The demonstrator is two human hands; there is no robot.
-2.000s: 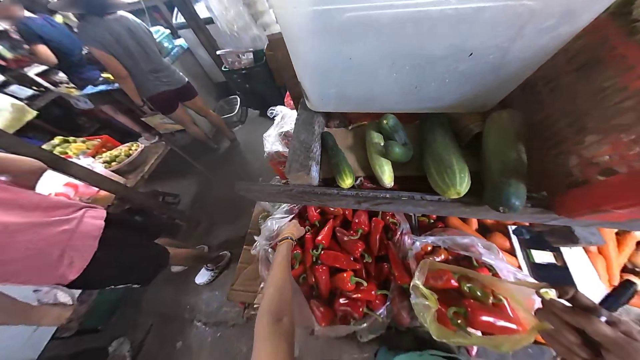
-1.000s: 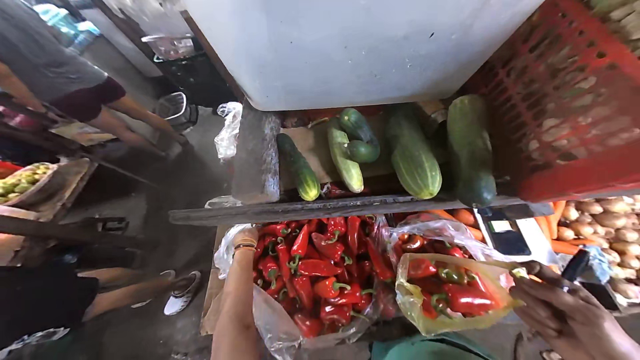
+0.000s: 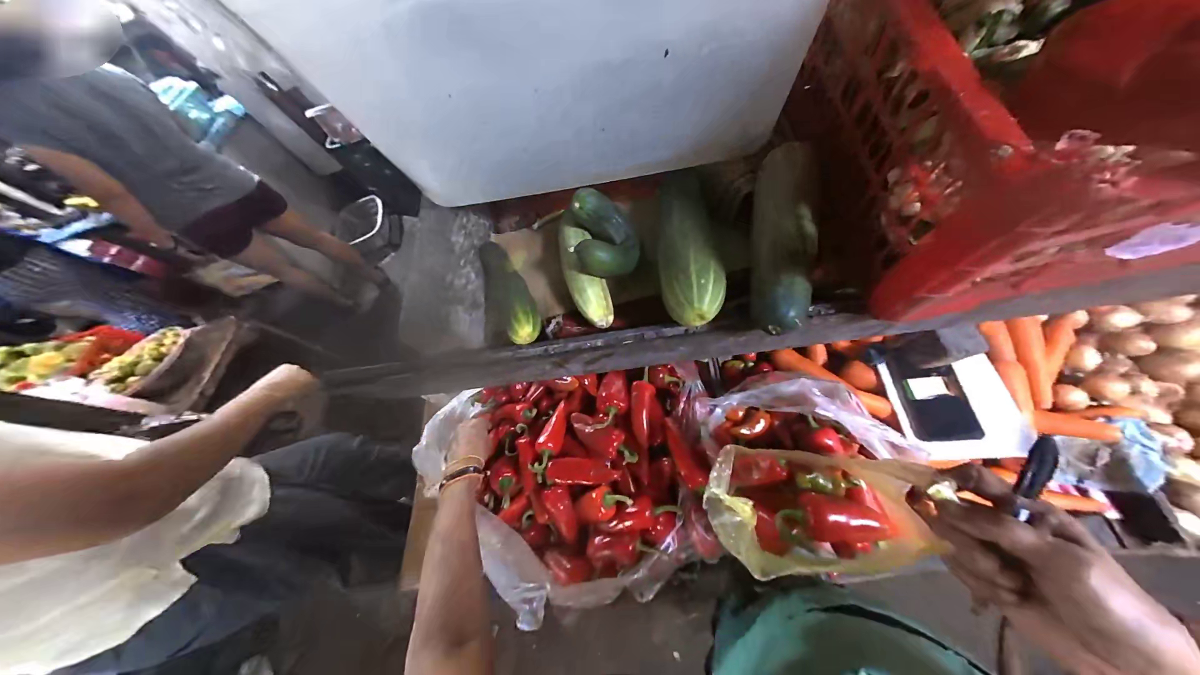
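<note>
My left hand (image 3: 472,444), with bands at the wrist, reaches to the left edge of a clear plastic bag (image 3: 514,579) full of red peppers (image 3: 581,469). Its fingers are hard to make out against the bag and peppers. At the right, my right hand (image 3: 1003,534) grips the gathered end of a yellowish plastic bag (image 3: 750,553) with red and green-tinged peppers inside. A dark, pen-like object (image 3: 1037,469) also sticks up from that hand. The yellowish bag hangs just right of the big pepper heap, partly over another clear bag of peppers (image 3: 797,398).
Cucumbers or gourds (image 3: 692,258) lie on a wooden shelf (image 3: 581,354) below a white container (image 3: 600,94). A red plastic crate (image 3: 975,75) stands right. Carrots (image 3: 1031,356), a small scale-like device (image 3: 947,403) and onions (image 3: 1162,337) lie beyond my right hand. A person in a pale shirt (image 3: 112,525) is close at left.
A person in a pale shirt has come into view at the left. My left hand stays at the left side of the pepper bag, and my right hand still holds the yellowish bag.
</note>
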